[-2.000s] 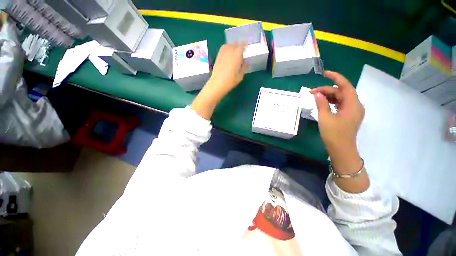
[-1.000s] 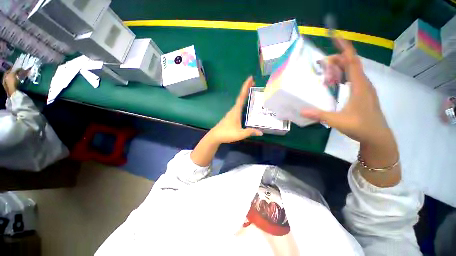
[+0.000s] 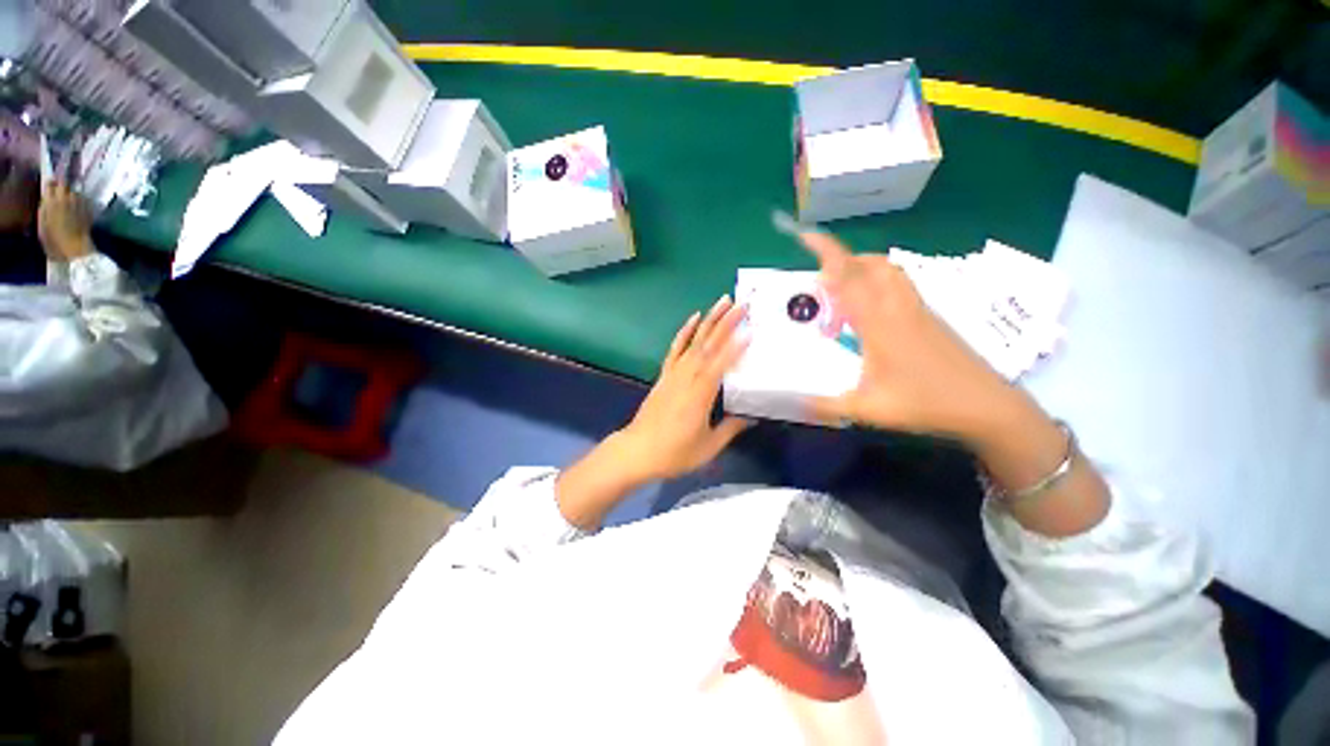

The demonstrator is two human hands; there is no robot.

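Observation:
A white outer box [image 3: 780, 350] with a round black product picture and a pink-blue print on top is at the bench's near edge. My left hand [image 3: 683, 397] holds its left side, fingers on the top edge and thumb low. My right hand [image 3: 904, 350] holds its right side. A small glossy tag [image 3: 788, 223] sticks out at my right index fingertip. The white inner box is not visible; the outer box covers its place. An open empty box [image 3: 865, 146] stands behind. A closed box [image 3: 566, 204] stands to the left.
White leaflets [image 3: 1006, 309] lie beside my right hand, by the white foam mat [image 3: 1167, 394]. Stacked boxes [image 3: 350, 88] and paper scraps [image 3: 234, 197] are at left. Colour-edged boxes [image 3: 1266, 168] stand at right. Another person's hand [image 3: 63, 222] is at far left. A red stool [image 3: 328, 394] is below.
One of the two open boxes was picked up, turned over and brought down over the white inner box's place. My left hand has closed onto its left side. The leaflets now show more fully.

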